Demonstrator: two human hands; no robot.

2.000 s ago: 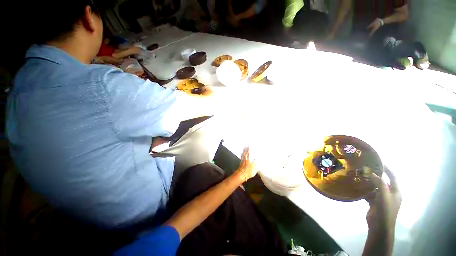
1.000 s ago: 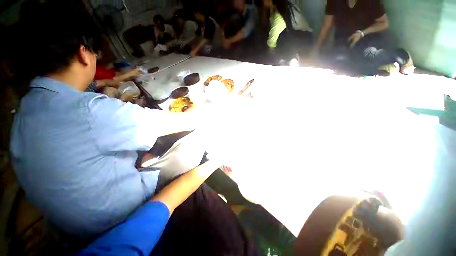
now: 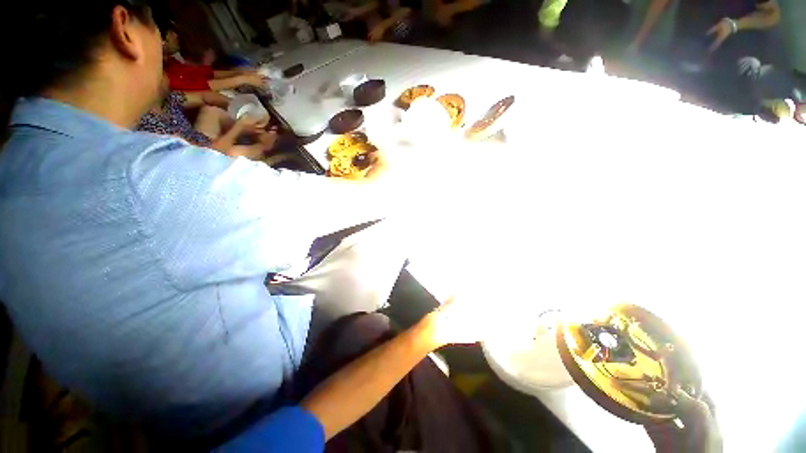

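A gold base housing (image 3: 650,376) is at the lower right, tilted, with its inside showing. A black fan unit (image 3: 610,340) with a pale round centre sits inside it, beside raised fittings. My right hand (image 3: 694,426) grips the housing's lower right rim. A white round bowl-shaped part (image 3: 530,358) is just left of the housing, partly lost in glare. My left hand (image 3: 455,322) is at the bowl's left side. Glare washes out its fingers, so its hold is unclear.
A neighbour in a light blue shirt (image 3: 177,212) sits close at left. Gold housings (image 3: 352,156) and dark housings (image 3: 346,121) lie on the glaring white table (image 3: 610,195) at the far left. Other people sit along the far side.
The gold housing has come from the bottom edge up beside the white bowl, its inside now showing more fully. My left hand has moved right to the bowl. The camera view has shifted.
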